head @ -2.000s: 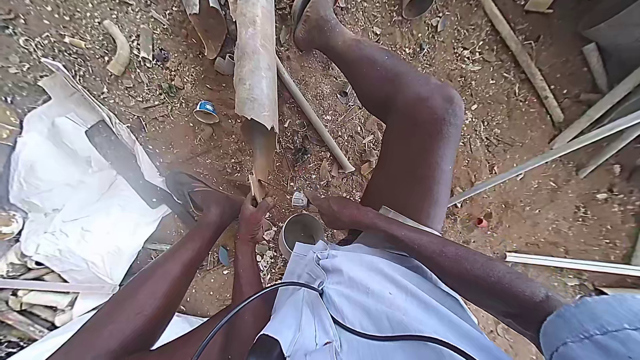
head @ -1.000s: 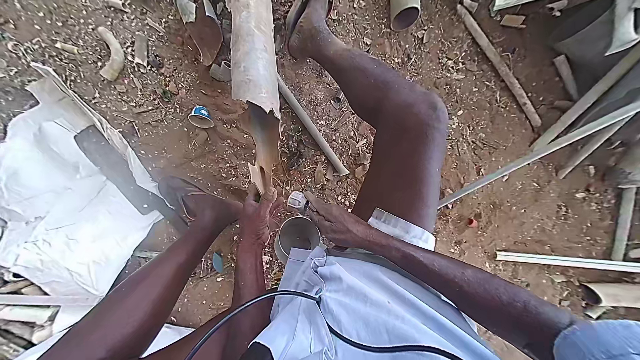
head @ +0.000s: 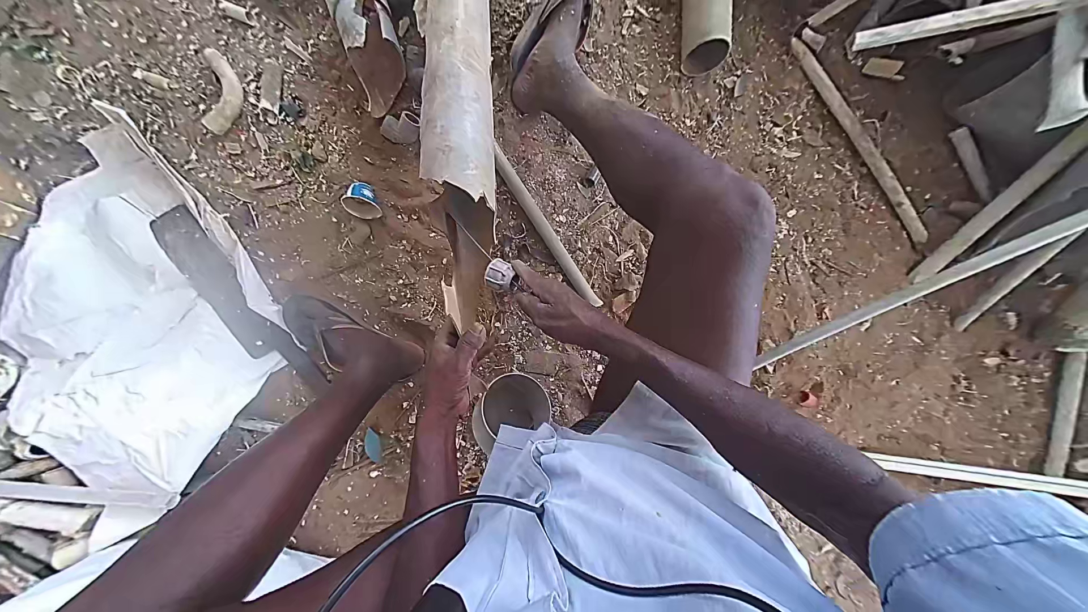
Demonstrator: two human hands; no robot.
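Observation:
My left hand (head: 453, 361) grips the near, split end of a long plastic pipe (head: 459, 110), whose torn edge opens into a brown inner surface. In my right hand (head: 552, 302) is a small tool with a whitish, ridged round end (head: 500, 274), held just right of the pipe's open part; a thin line runs from it toward the torn edge. What the thin line is, I cannot tell. Below my hands a short wide pipe section (head: 513, 399) stands with its round mouth up, partly covered by the light blue cloth I wear.
A white sheet (head: 110, 297) with a dark flat blade-like piece (head: 217, 276) lies at left. A blue and white cup (head: 362, 201) sits on the dirt. A thin pipe (head: 548, 225) lies beside the long one; more pipes and strips (head: 926, 289) lie at right. A black cable (head: 629, 586) crosses my lap.
My right hand has moved up and forward with its tool, from near the short pipe section to beside the long pipe's opening. My left hand stays on the pipe end.

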